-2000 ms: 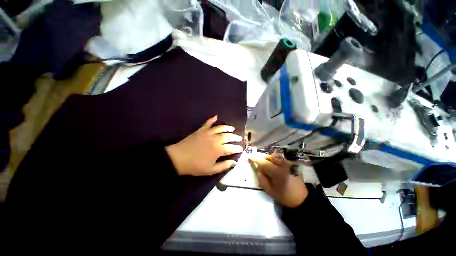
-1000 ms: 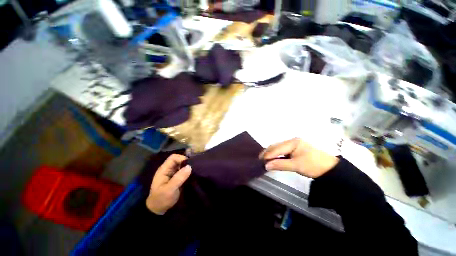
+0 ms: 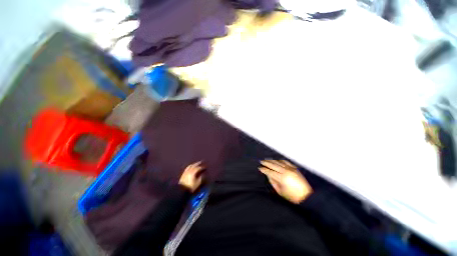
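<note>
The dark plum garment panel [image 3: 188, 132] hangs beside the table's front edge, between the table and the blue crate [image 3: 112, 175]. More plum cloth [image 3: 118, 215] lies in the crate. My left hand [image 3: 193, 176] is at the panel's lower part, blurred, with its fingers partly curled; whether it grips the cloth cannot be told. My right hand [image 3: 286, 181] is over my black-clothed lap near the table edge, fingers spread, with nothing visible in it.
Loose plum pieces [image 3: 180, 32] lie on the table's far left part. A red stool [image 3: 62, 142] stands on the floor left of the crate. The white table [image 3: 320, 100] is overexposed. A dark blurred object [image 3: 446, 150] is at the right edge.
The view has swung down and left. The panel has moved from between both hands above the lap to beside the crate. My right hand has let go of it.
</note>
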